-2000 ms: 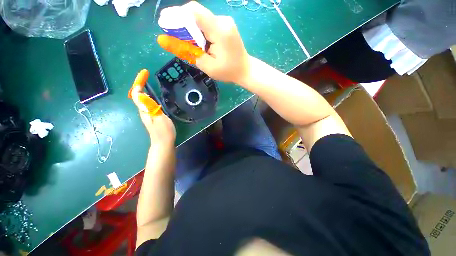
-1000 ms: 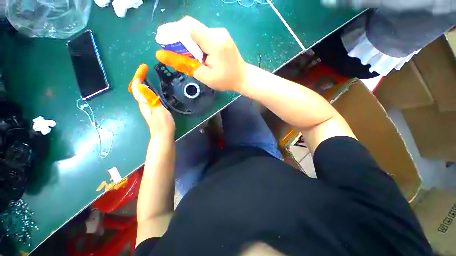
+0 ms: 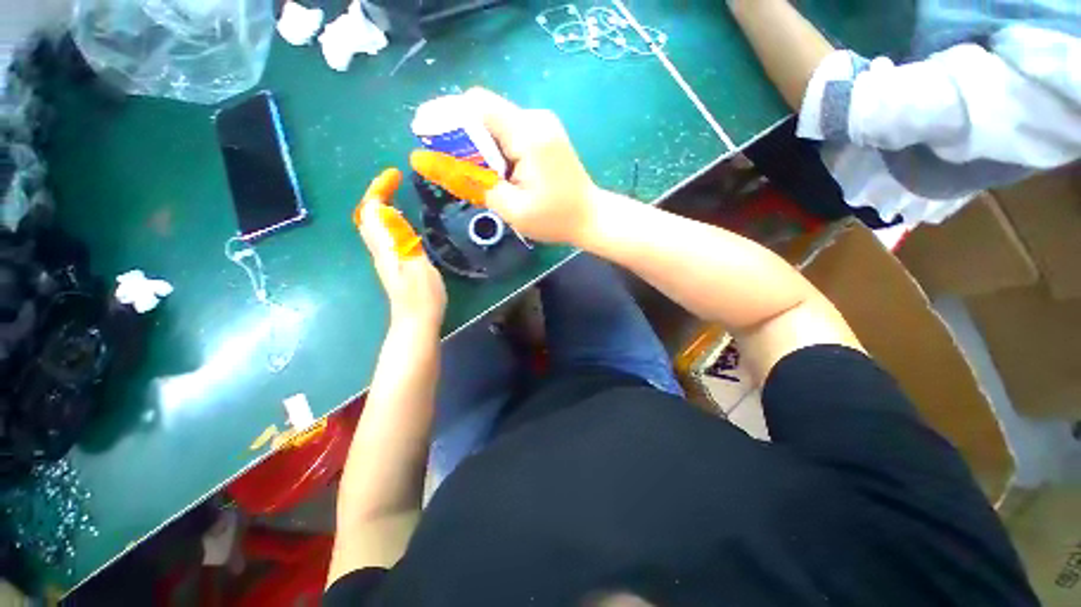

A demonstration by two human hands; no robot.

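A black plastic housing (image 3: 456, 247) lies on the green bench near its front edge, with a pale-rimmed round hole. My right hand (image 3: 536, 166) holds a white squeeze bottle with a blue-purple label (image 3: 455, 140) over the housing and hides part of it. Its thumb wears an orange finger cot; the bottle's tip is hidden. My left hand (image 3: 401, 246) is at the left side of the housing, with orange finger cots on. It seems to touch the housing's edge, but its grip cannot be made out.
A black smartphone (image 3: 260, 166) and a thin white cord (image 3: 262, 296) lie at the left. Beyond are a clear plastic bag (image 3: 178, 45) and white tissues (image 3: 352, 36). Dark parts (image 3: 59, 344) are heaped far left. Another person's sleeve (image 3: 913, 113) is at the upper right.
The view has shifted, so bench things appear further right. The bottle is lower over the housing than two seconds ago. The other person's forearm has come into view at the upper right.
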